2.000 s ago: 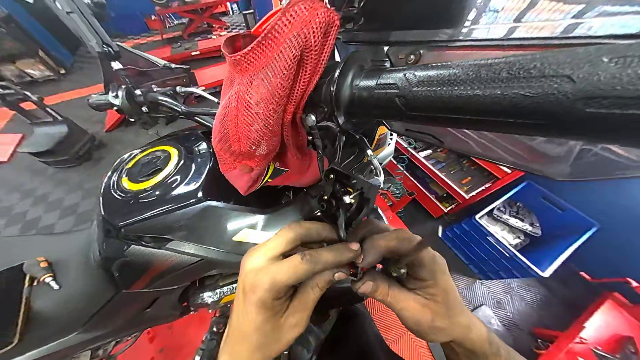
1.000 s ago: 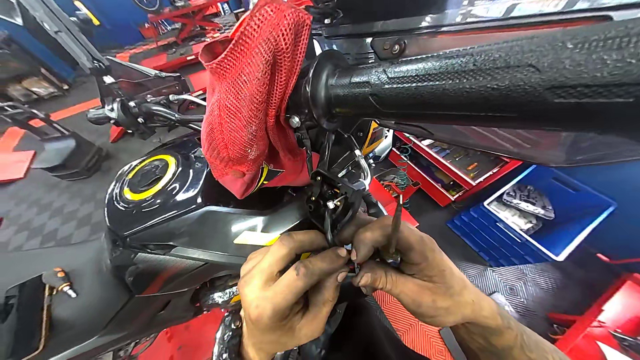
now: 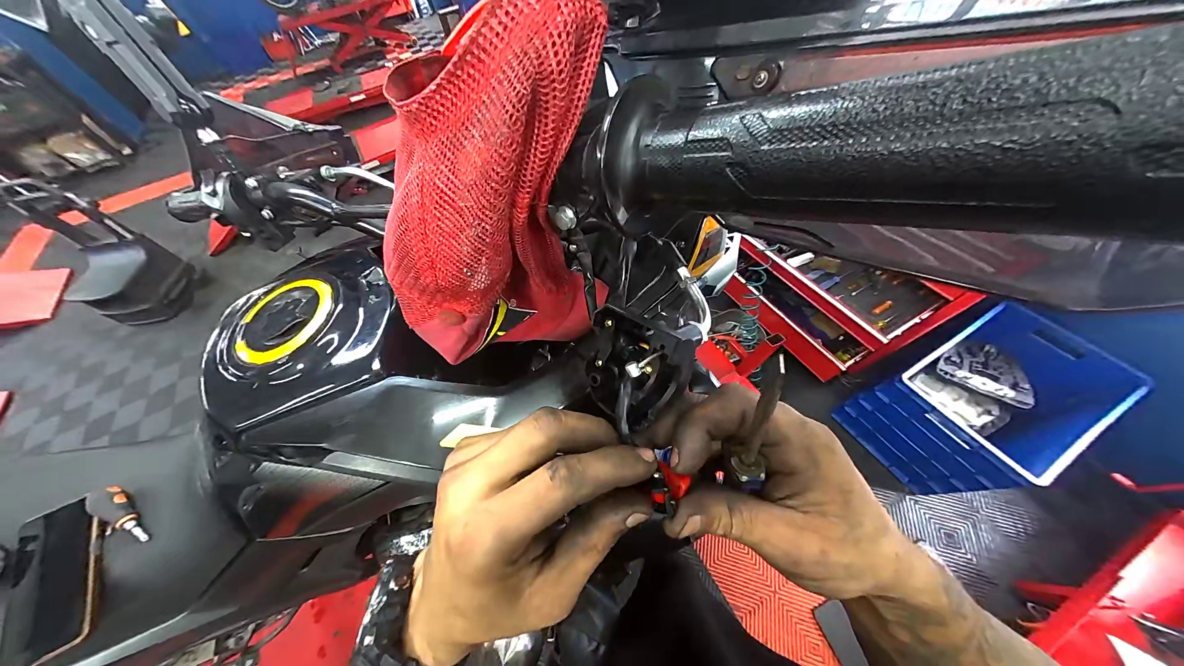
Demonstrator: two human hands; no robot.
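Observation:
My left hand (image 3: 536,518) and my right hand (image 3: 786,495) meet at the lower middle, fingertips pinching a small red and black part (image 3: 666,486) with a bit of blue, perhaps a wire connector. A slim brownish rod-like tool (image 3: 766,407) stands up between my right fingers, its lower end partly hidden by them. Just above my hands is an opened black switch housing (image 3: 638,365) with a cable running down toward the fingertips. A red mesh glove or bag (image 3: 490,185) hangs beside the black rubber handlebar grip (image 3: 879,139).
The motorcycle's black tank (image 3: 296,342) with a yellow-ringed cap lies left. An orange-handled screwdriver (image 3: 120,509) and a phone-like black object (image 3: 55,573) rest on the seat. Red tool drawers (image 3: 832,305) stand open beyond the grip, beside a blue bin (image 3: 1027,388) holding metal parts.
The slim tool in my right hand now stands more upright and shows more clearly than in the earliest frame. Both hands remain together at the small part.

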